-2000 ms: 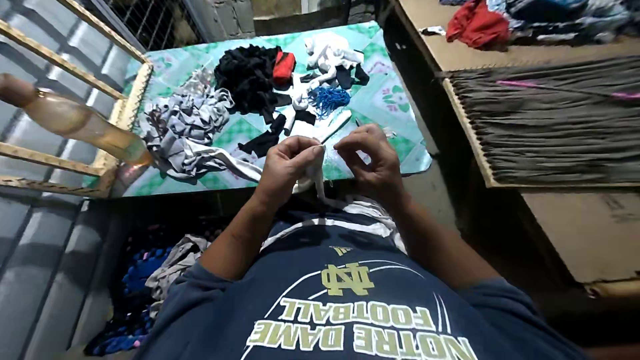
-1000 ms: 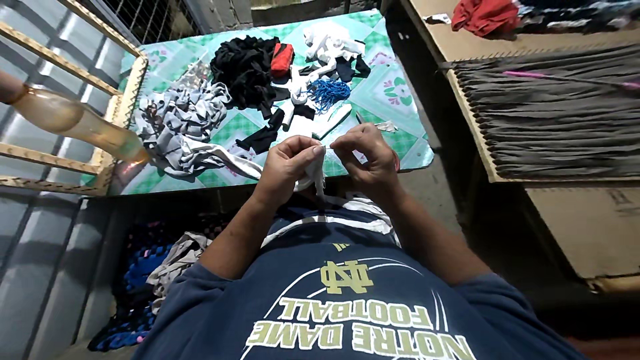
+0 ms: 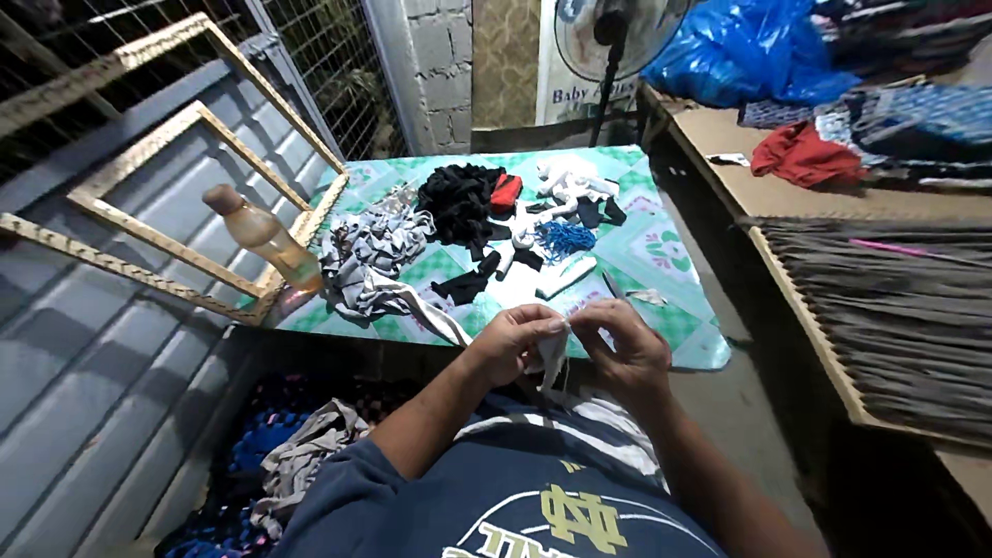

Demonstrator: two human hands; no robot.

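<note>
My left hand (image 3: 518,341) pinches a pale strip of cloth (image 3: 552,360) between thumb and fingers, its frayed end hanging below. Close on its right, my right hand (image 3: 624,341) has thumb and forefinger together at the edge of the same cloth. Beyond them, on a table with a green and white patterned cover (image 3: 682,294), lie a heap of grey fabric strips (image 3: 372,248), a heap of black strips (image 3: 457,205), a red piece (image 3: 506,192), white strips (image 3: 573,180) and a bundle of blue cord (image 3: 564,239). A rolled white piece (image 3: 567,277) lies just past my hands.
A bottle with amber liquid (image 3: 271,240) stands at the left by wooden frames (image 3: 155,225) studded along their edges. On the right, a frame strung with grey strips (image 3: 891,310) holds a pink stick (image 3: 891,248). Behind are a fan (image 3: 612,31) and a blue plastic bag (image 3: 744,54).
My right thumb and forefinger, apart from the left hand's grip two seconds ago, are now close against it. The view has tilted up, showing the fan and blue bag.
</note>
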